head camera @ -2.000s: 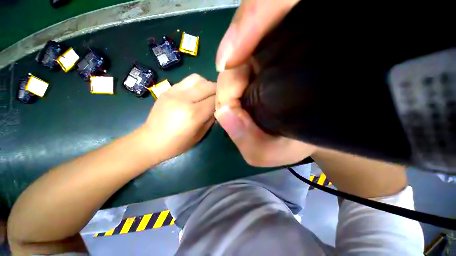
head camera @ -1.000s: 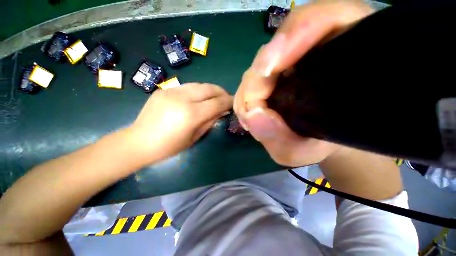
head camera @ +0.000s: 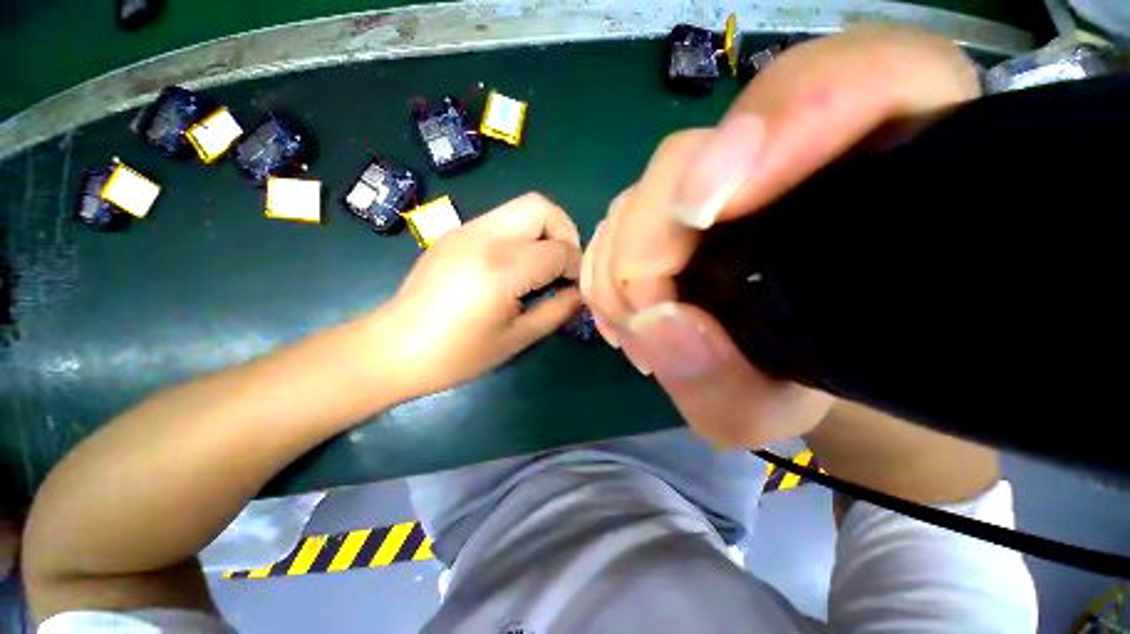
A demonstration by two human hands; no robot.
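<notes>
My right hand [head camera: 706,273] is closed around a large black electric screwdriver [head camera: 942,273], which fills the right of the picture. Its tip is hidden behind my fingers. My left hand [head camera: 483,285] rests on the green bench, its fingertips at a dark device housing [head camera: 580,325] that is mostly covered by both hands. The fingers look closed on its edge, but the contact is hidden.
Several black housings [head camera: 447,135] with circuit boards and yellow-edged batteries [head camera: 294,199] lie on the green bench [head camera: 248,297] to the left. Another housing [head camera: 692,58] lies at the back right by the pale rail [head camera: 372,37]. The screwdriver cord [head camera: 917,508] crosses my right forearm.
The view has shifted, moving the bench items in the picture. The black screwdriver and right hand sit farther right, uncovering housings at the back right. Part of the housing between my hands now shows.
</notes>
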